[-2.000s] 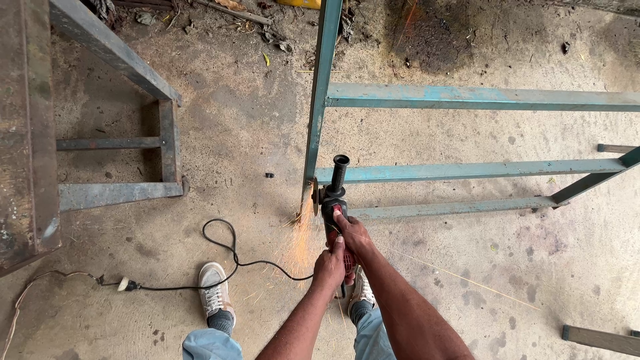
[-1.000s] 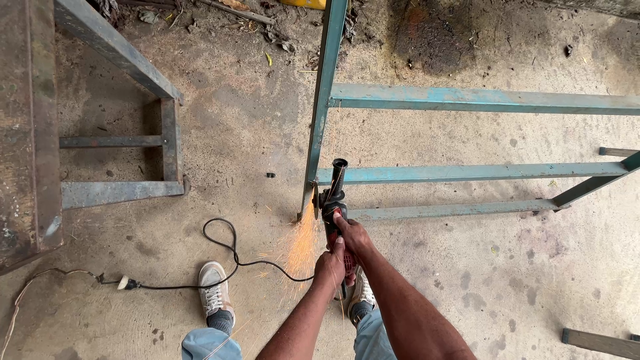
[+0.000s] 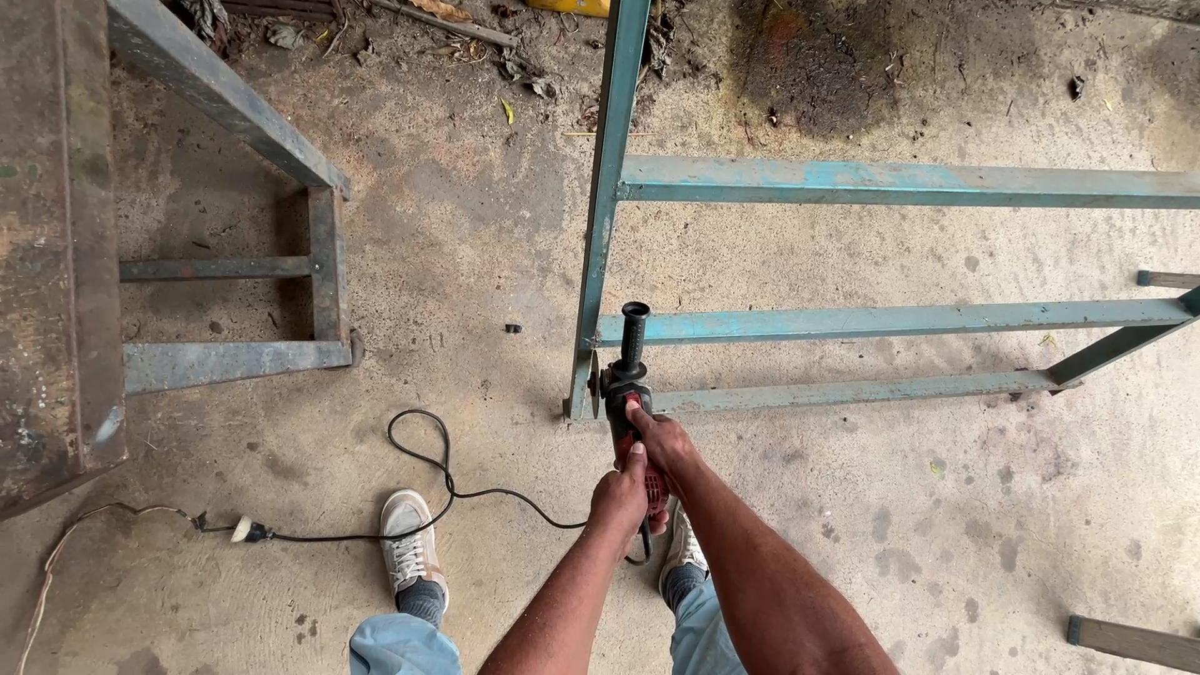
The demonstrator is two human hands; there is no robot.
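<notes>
A red and black angle grinder (image 3: 628, 398) is held in both my hands. My left hand (image 3: 619, 495) wraps the rear of its body, and my right hand (image 3: 667, 441) grips the body farther forward, the thumb near a red part at its head. The black side handle (image 3: 635, 337) points away from me, with no hand on it. On the tool's left side, the thin disc (image 3: 593, 382) is at the lower end of an upright bar of the teal metal frame (image 3: 600, 225). Whether disc and bar touch cannot be told.
A black power cord (image 3: 328, 538) loops over the concrete floor past my left shoe (image 3: 410, 539) to a plug connection (image 3: 248, 531). At left stands a rusty metal table (image 3: 89, 234) with grey legs. Dry leaves and debris lie at the top; a bar end (image 3: 1134, 642) shows at lower right.
The orange sparks that sprayed down from the disc in both earlier frames are gone. My hands and the grinder remain in about the same place.
</notes>
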